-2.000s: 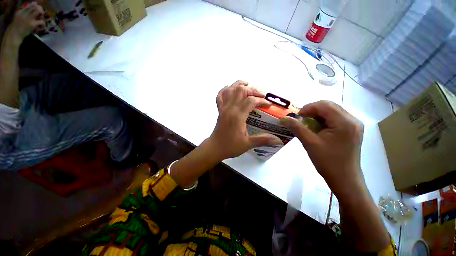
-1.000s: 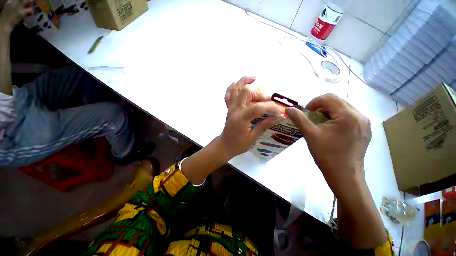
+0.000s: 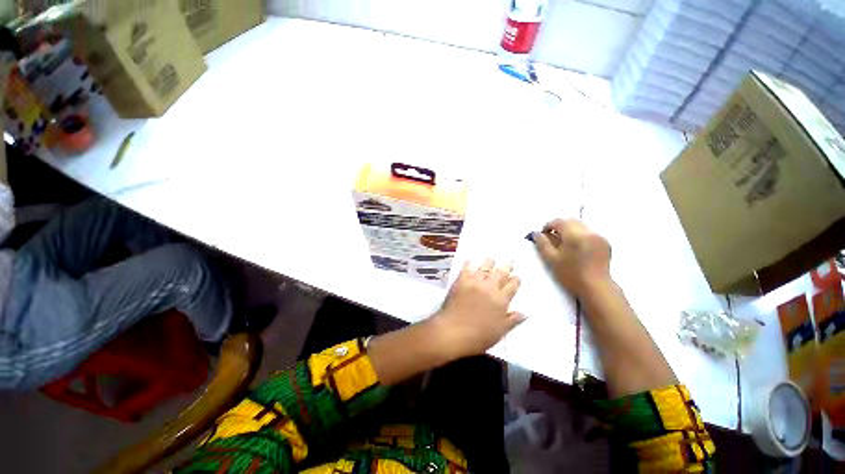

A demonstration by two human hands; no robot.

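Note:
A retail box [image 3: 410, 227] with an orange top, a dark-edged hang slot and printed white sides stands upright on the white table [image 3: 306, 111], in front of me. My left hand [image 3: 482, 307] lies flat near the table's front edge, just right of the box, fingers apart, not holding it. My right hand [image 3: 573, 252] is further right, with a small dark object [image 3: 531, 237] pinched at its fingertips; what the object is cannot be told.
A brown carton [image 3: 760, 185] stands at right, with a crumpled clear bag [image 3: 718, 331], a tape roll [image 3: 781, 418] and orange boxes [image 3: 827, 319] near it. A red-labelled bottle [image 3: 521, 32] stands at the back. More cartons [image 3: 144, 56] and a seated person's legs [image 3: 120, 296] are at left.
Both hands have come off the retail box, which now stands alone. My left hand lies on the table and my right hand is down at the right. The camera view has shifted.

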